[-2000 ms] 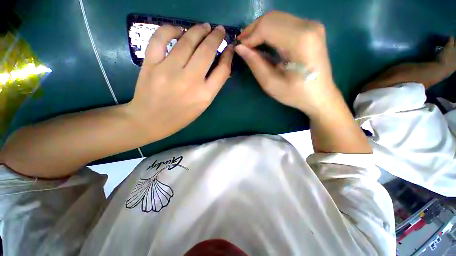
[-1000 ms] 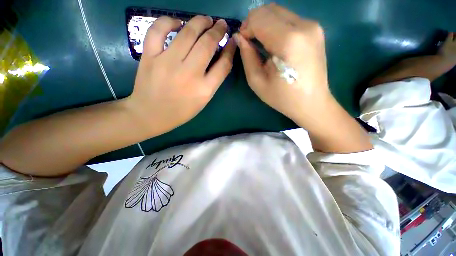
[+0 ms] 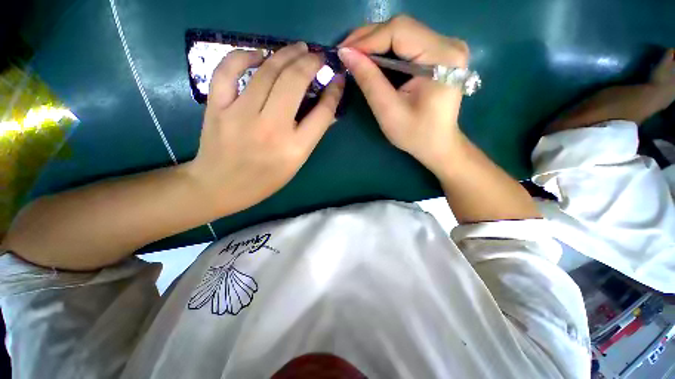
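Observation:
A slim black handset [image 3: 198,46] with a white patterned area lies flat on the dark green mat [image 3: 296,181] at the top centre. My left hand [image 3: 259,118] is spread over it, fingertips resting on its face. A small bright white piece shows on the unit beside my fingers. My right hand [image 3: 414,96] holds a slim grey metal tool [image 3: 400,65] between thumb and fingers at the handset's right end. The tool's rear has a crinkled whitish wrap. Its tip is hidden or too small to make out.
Shiny yellow film [image 3: 33,111] lies at the far left. A thin white line [image 3: 144,85] crosses the mat left of the handset. Another person's forearm and white sleeve [image 3: 592,163] are at the right. A cluttered rack [image 3: 622,322] shows at the lower right.
The tool in my right hand has swung to lie flatter, with its wrapped end now sticking out to the right past the hand. My left hand remains on the handset.

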